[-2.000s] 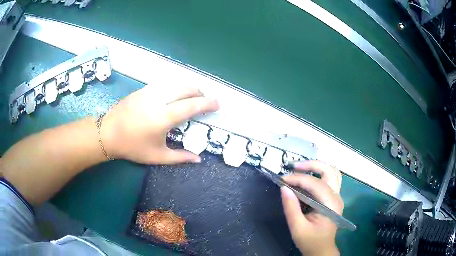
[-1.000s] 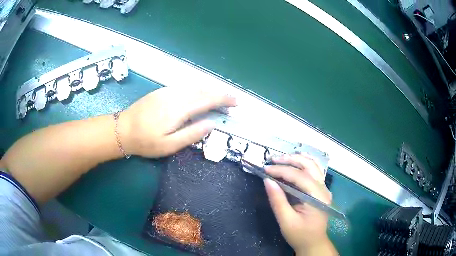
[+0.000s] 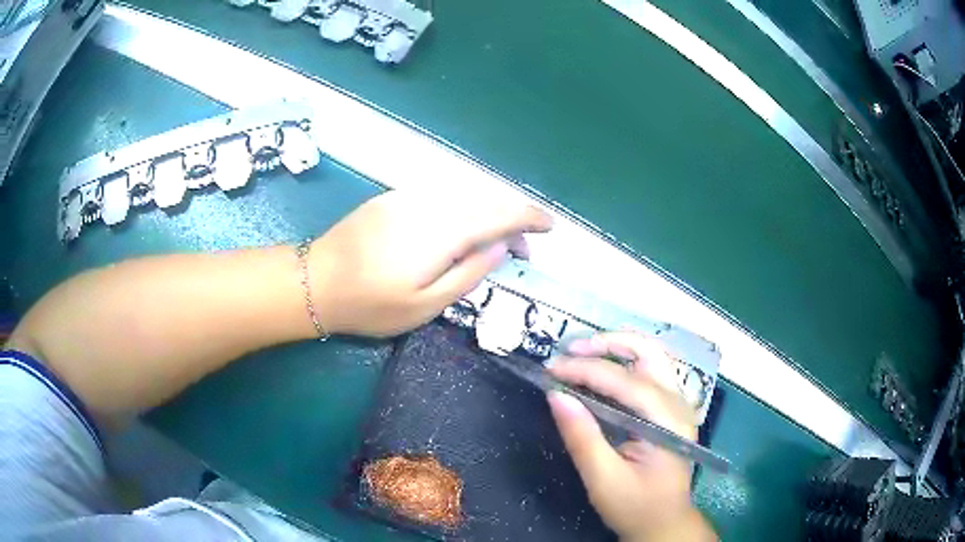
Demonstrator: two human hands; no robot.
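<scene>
A silver-grey carrier strip [image 3: 683,341] with pale tabs and dark ring stations lies along the back edge of the black pad [image 3: 471,408]. My left hand [image 3: 407,259] lies over the strip's left end, its fingers covering that part; its grip is partly hidden. My right hand [image 3: 635,434] holds thin grey tweezers [image 3: 624,418] between thumb and fingers and covers the strip's right stations. The tweezer tip points at the strip's front edge near a middle pale tab. A tangled pile of copper pieces [image 3: 415,489] sits on the pad's near left.
Another strip [image 3: 175,143] lies on the green surface at left. A bright metal rail [image 3: 370,132] crosses behind the hands. Beyond it, a strip [image 3: 365,13] lies at the top on the green surface, with others at far right. Dark ridged stacks [image 3: 862,498] stand at lower right.
The view has shifted, so the pad, copper pile and left strip sit further right. My left hand now covers more of the held strip's left end. The tweezer tip has moved left along the strip.
</scene>
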